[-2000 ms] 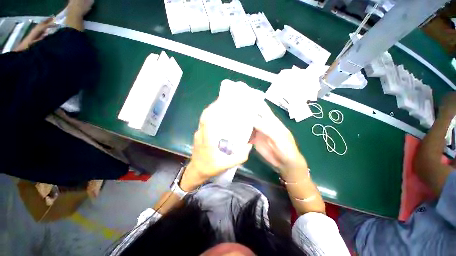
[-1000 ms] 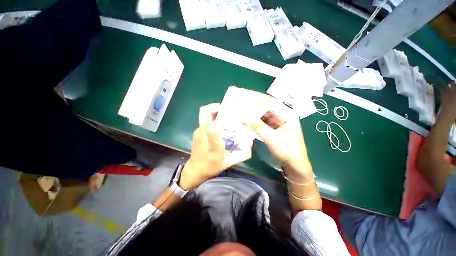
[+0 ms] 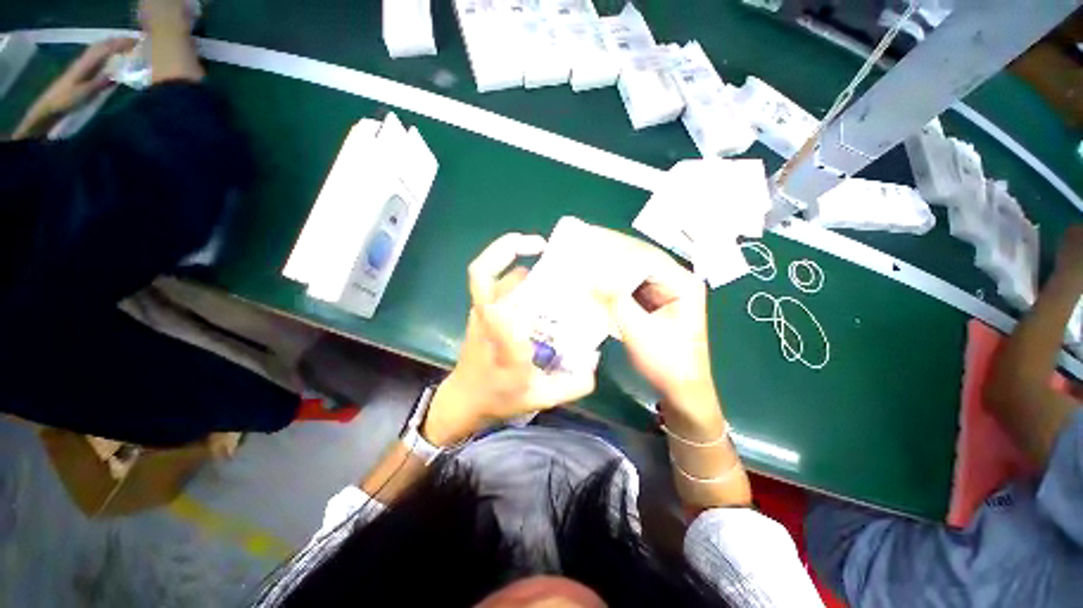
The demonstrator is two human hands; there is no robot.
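Note:
A white folding carton [image 3: 552, 318] with a small blue-purple picture is held above the front edge of the green bench. My left hand [image 3: 493, 356] grips its lower left side, fingers wrapped around it. My right hand [image 3: 667, 339] has its thumb and fingertips at the carton's upper right; glare hides what exactly they pinch. A fanned set of white cartons [image 3: 344, 226] with an oval blue picture lies to the left. A loose pile of white folded papers [image 3: 713, 208] lies right of my hands, beside the post.
Rubber bands [image 3: 790, 330] lie on the green bench [image 3: 879, 416] at right. White cartons [image 3: 534, 45] run along the far belt. A slanting grey post [image 3: 879, 113] stands at right. Co-workers' arms are at both sides. A brown box [image 3: 131, 475] is on the floor.
The far row of cartons has shifted along the belt to the right. My hands keep hold of the carton and have moved only slightly. The left co-worker's hands show again.

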